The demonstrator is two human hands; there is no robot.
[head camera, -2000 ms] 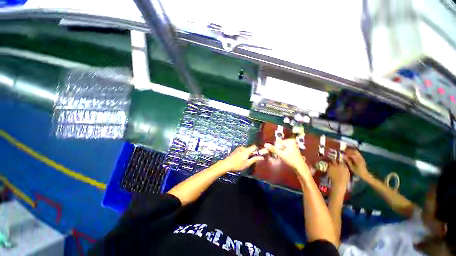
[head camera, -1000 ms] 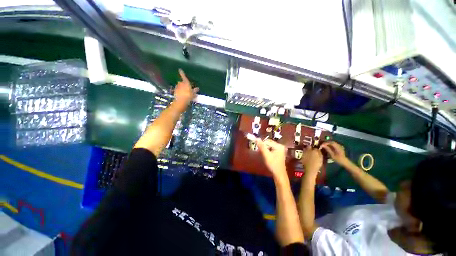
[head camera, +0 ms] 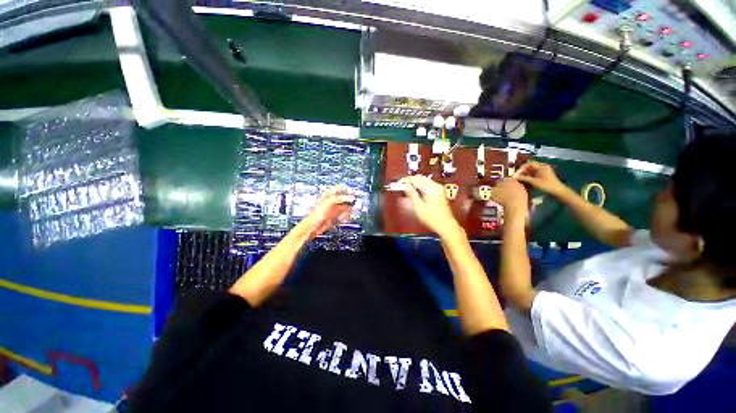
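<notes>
My left hand [head camera: 329, 211] is over the right part of the shiny blister tray [head camera: 278, 181], fingers bent; a small pale piece seems to be at its fingertips, too blurred to be sure. My right hand [head camera: 428, 200] is over the left part of the reddish-brown test board [head camera: 395, 219]. Its fingertips pinch a small white piece [head camera: 397, 186] that points left. White sockets or clamps [head camera: 414, 158] stand along the board's back half, and round pale pieces [head camera: 451, 192] lie nearer the front.
A person's two hands [head camera: 516, 184] work at the board's right end. Behind the board are a white tester [head camera: 420, 85], a dark monitor [head camera: 529, 89] and thin wires. A second clear tray [head camera: 81, 173] lies far left. A blue crate [head camera: 165, 274] is below. A yellowish ring [head camera: 594, 194] lies right.
My left hand has come down from behind the tray to its right part. My right hand stays at the board's left, holding the white piece. The view has shifted.
</notes>
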